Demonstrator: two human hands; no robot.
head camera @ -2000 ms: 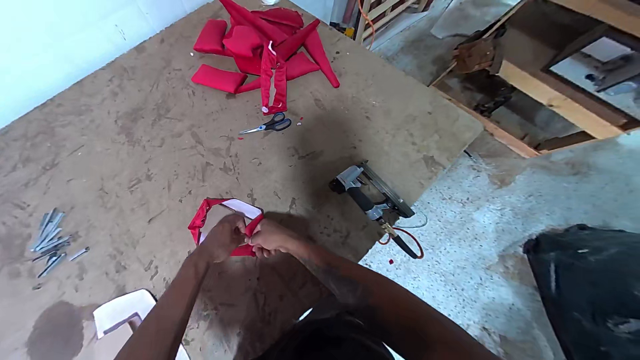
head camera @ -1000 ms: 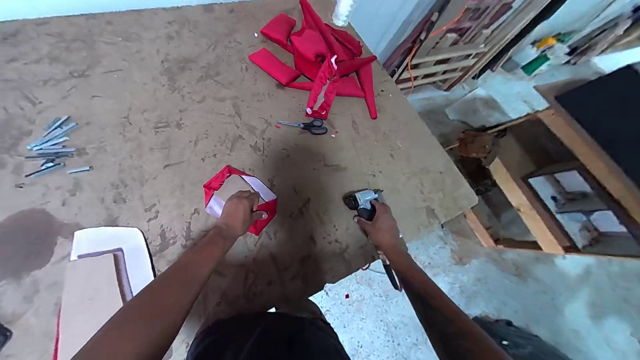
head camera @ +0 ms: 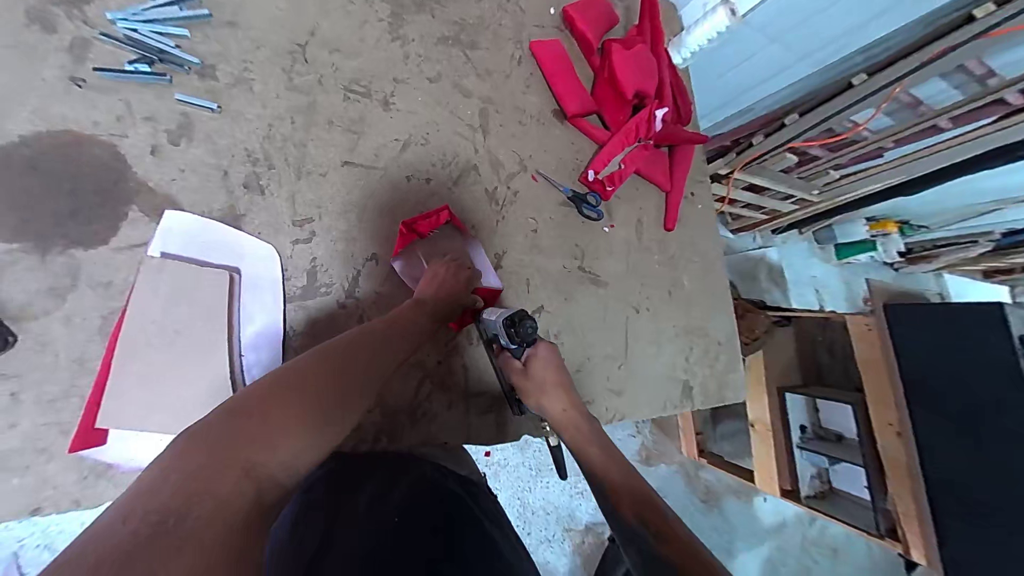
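Observation:
My left hand presses on a small panel wrapped in red fabric with a white inner layer, its fingers at the folded edge. Staples show along the panel's upper left fold. My right hand grips a pneumatic staple gun, whose nose is at the panel's lower right corner. Whether the nose touches the fabric cannot be told. Left of my left arm lies a larger board on white padding and red fabric.
Scissors lie near a pile of red padded pieces at the table's far right. Staple strips are scattered at the upper left. The worktable's right edge faces a wooden frame on the floor.
My right hand has taken hold of the staple gun, which lay on the table at first, and brought it left to the red panel. The view has shifted and turned.

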